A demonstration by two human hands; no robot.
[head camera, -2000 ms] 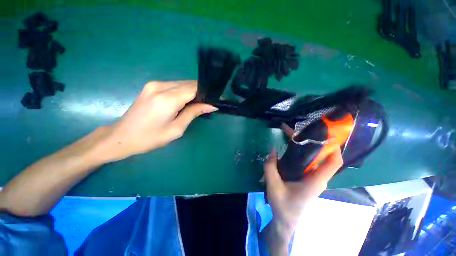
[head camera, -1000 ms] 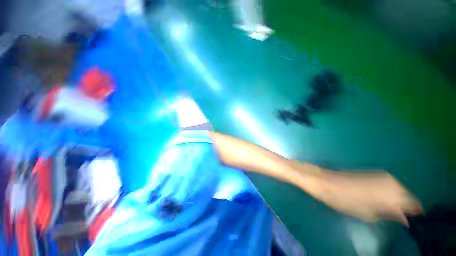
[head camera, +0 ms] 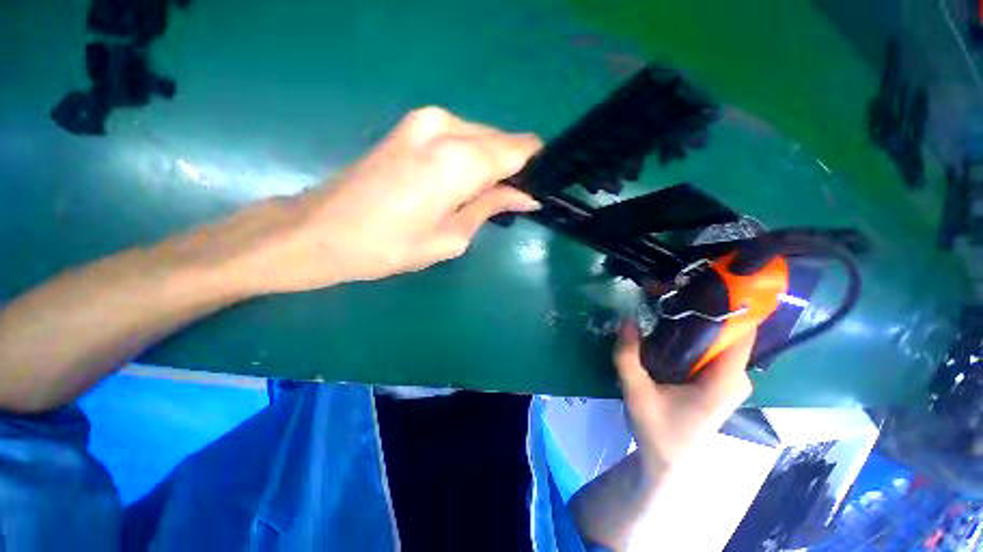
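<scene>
My left hand pinches the near end of a long black bar bracket between thumb and fingers. Flat black arms stand up off the bar. My right hand grips the electric screwdriver, black with an orange rear, a wire loop and a cord curving to the right. The screwdriver lies against the far end of the bar; its tip is hidden. A round grey mesh-like dish shows partly behind the bar and the screwdriver.
Small black plastic pieces lie in a heap at the upper left of the green bench. Another heap is partly hidden behind the bracket. Black parts lie at the upper right. A white carton with black parts stands beyond the bench edge, lower right.
One second ago the blurred view pointed left, with the screwdriver out of sight. Now it faces the bench work again. Compared with two seconds ago, the bracket is tilted more and both hands appear further right.
</scene>
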